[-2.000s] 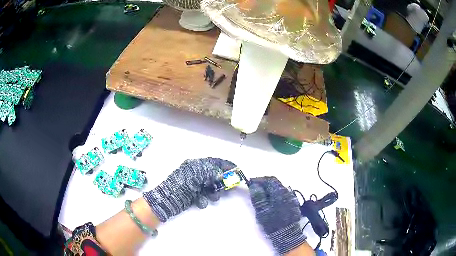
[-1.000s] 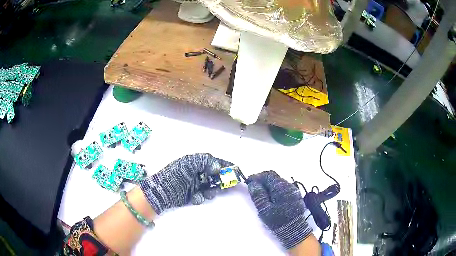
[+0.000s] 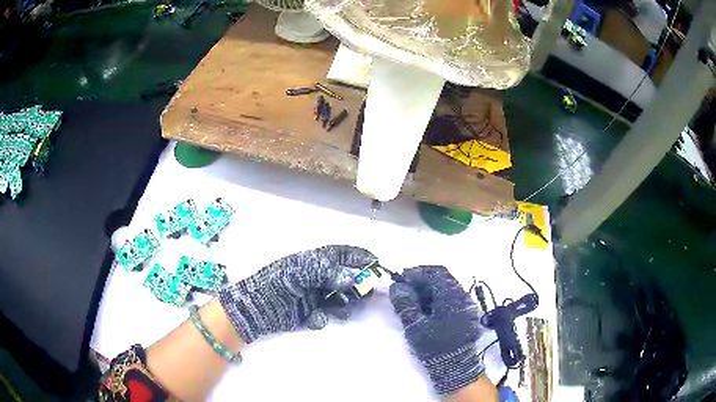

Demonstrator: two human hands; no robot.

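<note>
My left hand (image 3: 302, 290), in a mottled grey knit glove, holds a small circuit board (image 3: 366, 280) with yellow and blue parts, its component side showing. My right hand (image 3: 438, 318), in the same kind of glove, is closed on the end of a black cable (image 3: 389, 272) at the board's right edge. The fingertips of my right hand are partly hidden. The cable's bundle (image 3: 506, 320) lies on the white sheet right of my right hand. The small dark tip (image 3: 376, 206) under the white column (image 3: 399, 129) is above the board, apart from it.
Several green-white boards (image 3: 184, 243) lie on the sheet at left, and more boards (image 3: 25, 145) on a black mat (image 3: 74, 212). Behind is a wooden stand (image 3: 235, 86) with small black parts (image 3: 323, 111). A slanted grey post (image 3: 644, 149) and loose black cables (image 3: 648, 338) are at right.
The board has tilted in my left hand. The cable bundle and its loose loop have shifted slightly on the sheet. Both hands stay close together.
</note>
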